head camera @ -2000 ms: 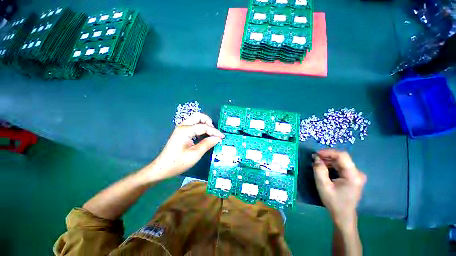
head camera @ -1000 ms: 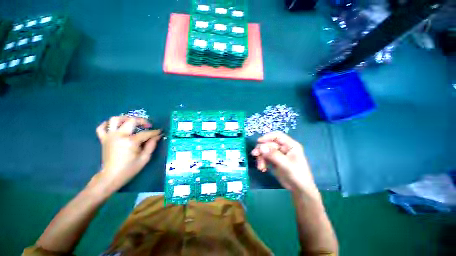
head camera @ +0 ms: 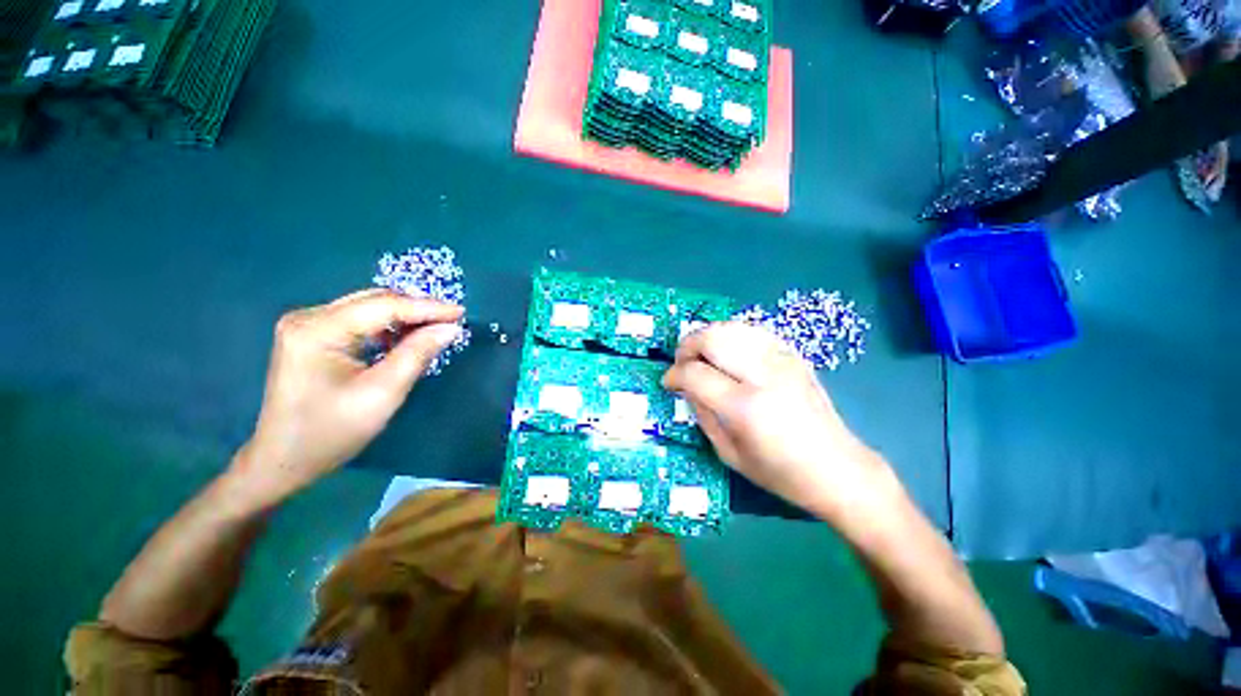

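Observation:
A green PCB panel (head camera: 585,438) with rows of white rectangles lies in front of me. My left hand (head camera: 357,367) is at the near edge of the left component pile (head camera: 419,272), thumb and index finger pinched; whether a part is between them cannot be told. My right hand (head camera: 742,394) is over the panel's right edge, fingertips pinched and pointing down at the upper and middle rows. Its fingertips hide what they may hold. The right component pile (head camera: 821,326) lies just beyond my right hand. A few loose components lie between the left pile and the panel.
A stack of PCB panels (head camera: 687,98) stands on a pink pad (head camera: 551,82) beyond. More green panels (head camera: 204,68) stand at the upper left. A blue bin (head camera: 998,292) is at the right, with clear bags (head camera: 1007,157) and a dark bar behind it. Another person's arm (head camera: 1160,55) shows upper right.
My right hand has moved from beside the panel to over its right edge. My left hand has come to the left pile's near side, its fingers closer together. The view has also shifted.

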